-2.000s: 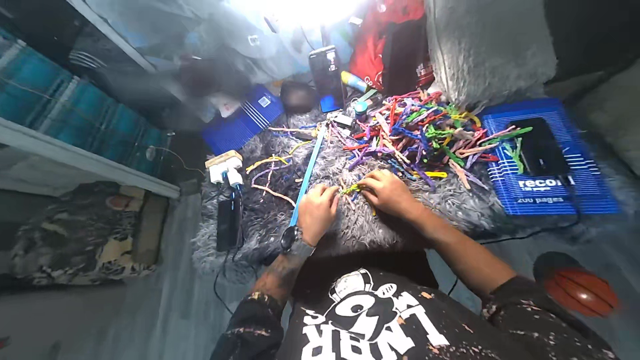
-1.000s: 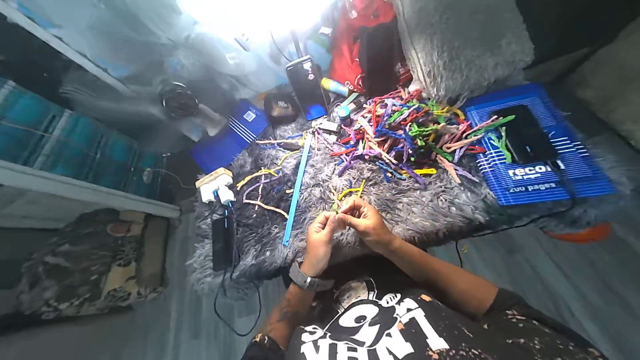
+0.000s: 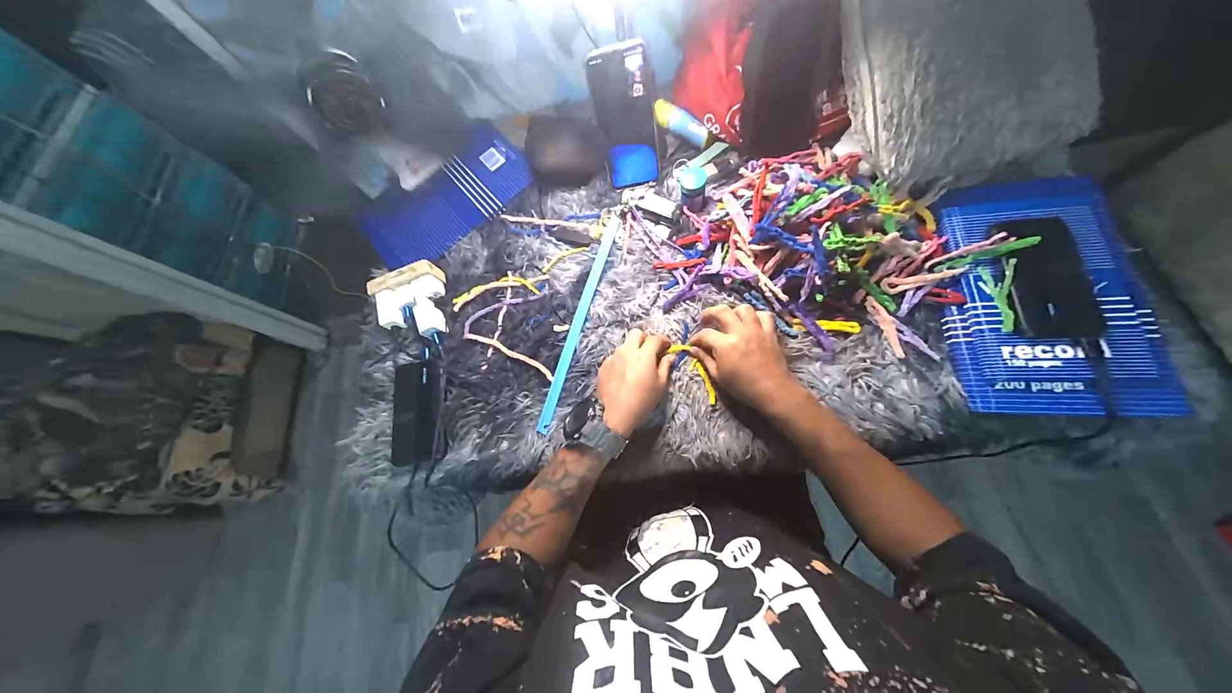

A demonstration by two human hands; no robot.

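My left hand (image 3: pixel 635 378) and my right hand (image 3: pixel 739 354) are low over the grey shaggy cover (image 3: pixel 500 385), nearly meeting. Between their fingertips runs a yellow fuzzy strand (image 3: pixel 705 381), pinched from both sides, its loose end hanging toward me. A bit of blue strand shows beside it; whether the two are joined cannot be told. Just beyond my right hand lies a heap of many-coloured fuzzy strands (image 3: pixel 770 241). To the left of my left hand a light blue flat strip (image 3: pixel 579 322) slants away from me. Yellow, purple and pink strands (image 3: pixel 500 298) lie further left.
At the right, a black device (image 3: pixel 1054 279) rests on a blue record book (image 3: pixel 1107 375). A plug adapter (image 3: pixel 409 294) and a black power brick (image 3: pixel 415 414) with cables sit on the left. Toward the back stand a phone (image 3: pixel 622 96), a small teal-capped bottle (image 3: pixel 692 183) and a blue book (image 3: pixel 448 192).
My hands were raised nearer my body a second ago; now they are lower over the cover, with the yellow strand still between them.
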